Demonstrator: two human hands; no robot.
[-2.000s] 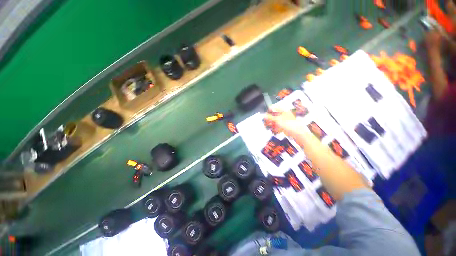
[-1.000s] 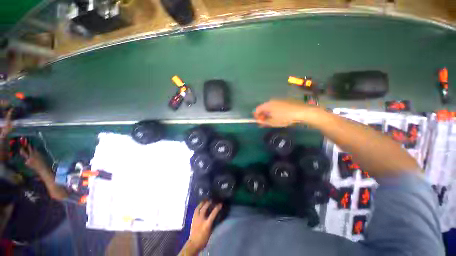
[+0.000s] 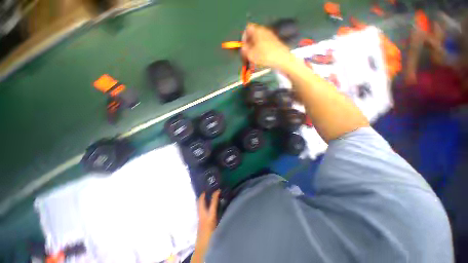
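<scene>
Round black speaker units (image 3: 229, 157) with pale logos stand clustered in front of me. My left hand (image 3: 207, 209) is at the lower end of the cluster, its fingers on a dark speaker unit mostly hidden by my body. My right hand (image 3: 260, 47) is over the belt beyond the cluster, fingers bent together. A bright orange piece (image 3: 247, 73) shows just below it; blur hides whether the hand holds it. A thin dark line shows above the fingertips. A yellow-orange slim item (image 3: 232, 45) lies left of this hand.
A white tray (image 3: 123, 205) is at lower left, and white trays with dark and orange parts (image 3: 349, 67) are at right. A black unit (image 3: 165, 80) and orange-and-black pieces (image 3: 108, 85) lie on the green belt. Another person's arm (image 3: 415, 56) is at upper right.
The view has turned and blurred. My right hand has moved along the belt to the right, to beside the yellow-orange slim item. My left hand stays at the near end of the cluster.
</scene>
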